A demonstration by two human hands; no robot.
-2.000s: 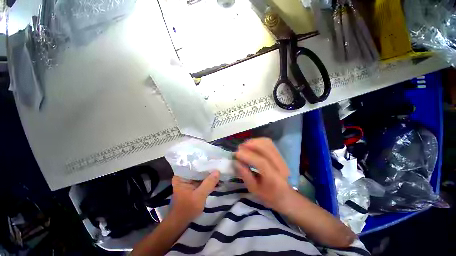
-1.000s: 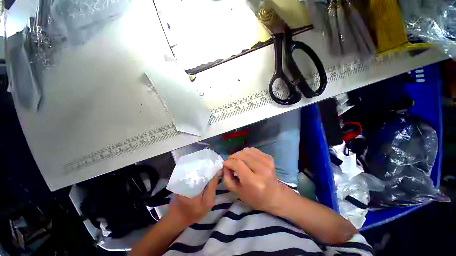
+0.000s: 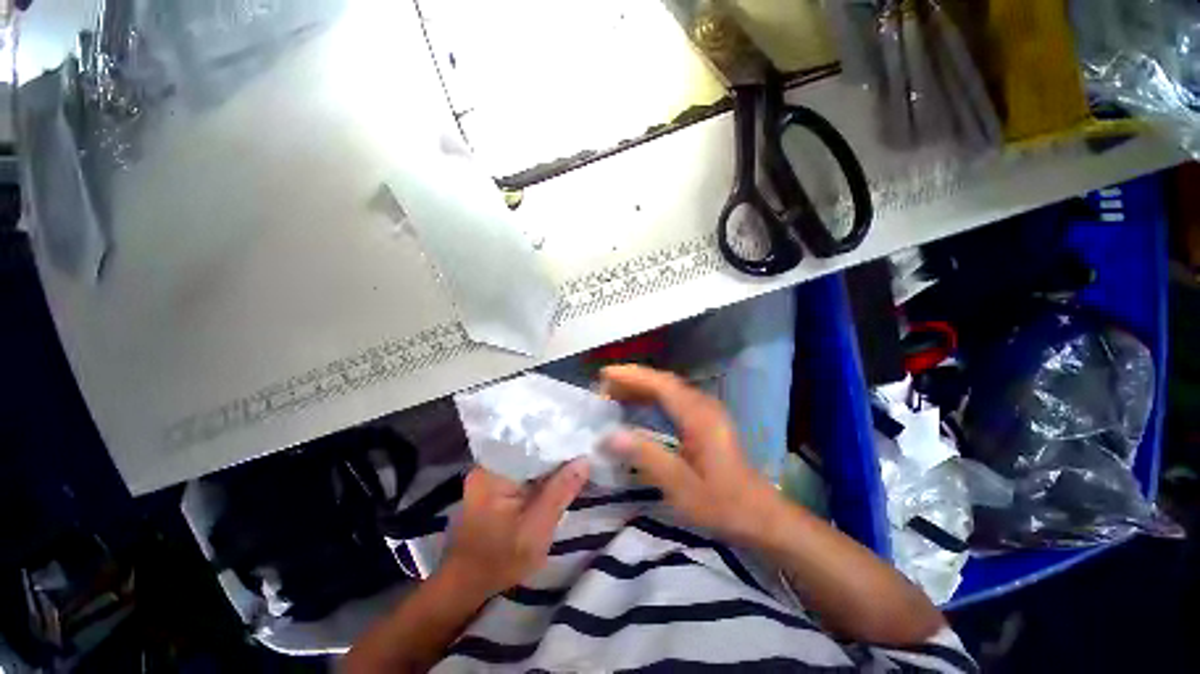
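A small whitish fabric piece with a white pattern [image 3: 526, 419] is held over the lap, just below the table's front edge. My left hand [image 3: 520, 520] grips its lower edge, thumb on top. My right hand [image 3: 684, 454] is at the piece's right end, with thumb and index finger apart; blur hides whether the fingertips hold it. A plain pale grey panel [image 3: 480, 270] lies on the table, its angled end near the front edge.
Black-handled shears [image 3: 790, 184] lie on the table [image 3: 263, 290] right of the panel. Slim tools [image 3: 928, 79] and a yellow item [image 3: 1037, 73] are further right. Patterned pieces [image 3: 224, 40] lie upper left. A blue crate [image 3: 862, 448] with plastic bags stands right of the lap.
The fabric piece has tilted and shifted slightly right and up. My right thumb and index finger have spread from their earlier pinch. The panel and shears stay on the table.
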